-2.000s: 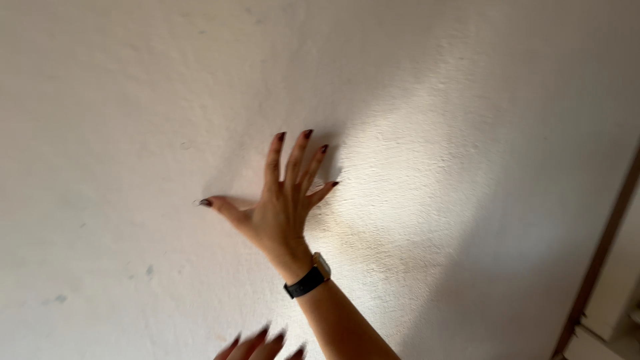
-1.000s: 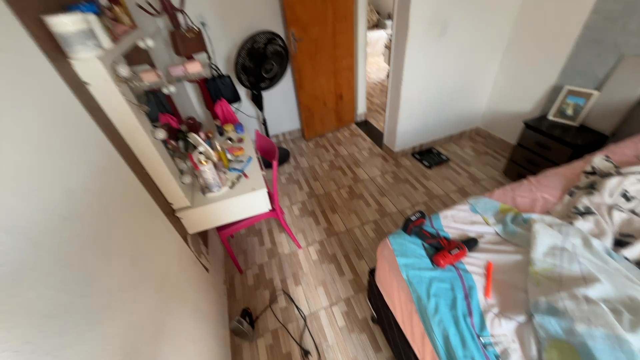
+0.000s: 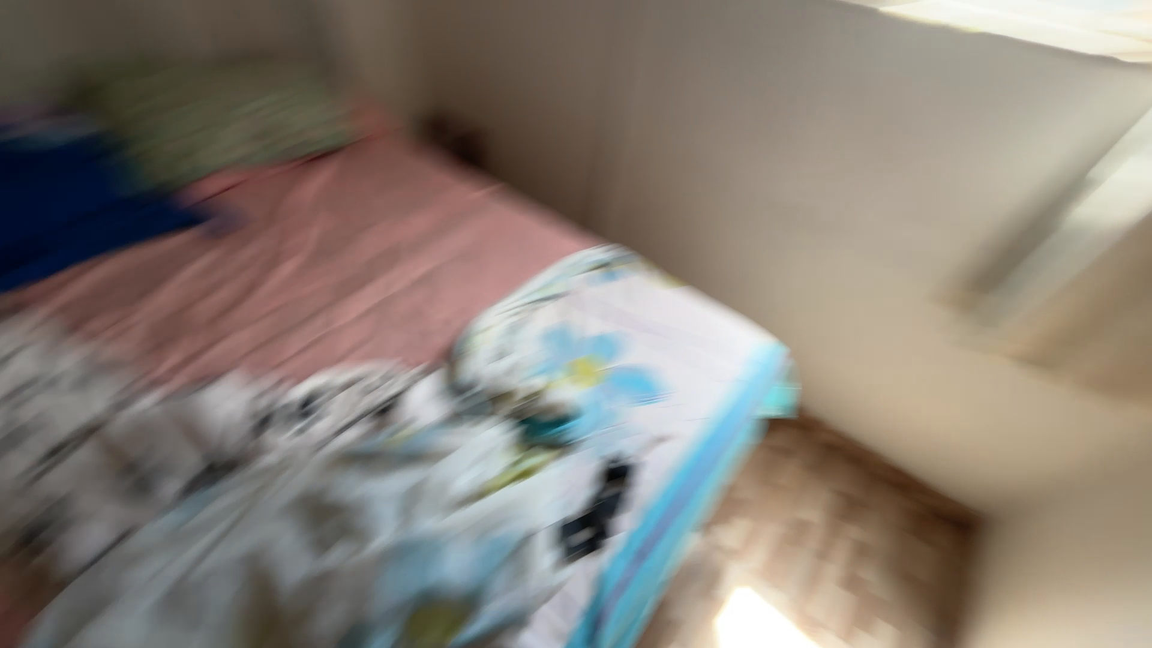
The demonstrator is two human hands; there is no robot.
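Neither my left hand nor my right hand shows in the head view, which is strongly blurred. A bed with a pink sheet [image 3: 396, 243] fills the left and middle. Over its near part lies a rumpled floral cover [image 3: 630, 315] with a blue border. A small black object [image 3: 596, 511], too blurred to identify, rests on the cover near that border. At the far left are a dark blue cloth [image 3: 72, 207] and a greenish pillow [image 3: 225, 126].
A pale wall [image 3: 765, 198] runs along the far side of the bed. Wood-patterned floor [image 3: 810, 513] with a bright patch of light shows between bed and wall. Something bright stands at the top right.
The view has swung from the wall, across the room, to the bed. Both hands, seen at the wall two seconds ago, are out of view.
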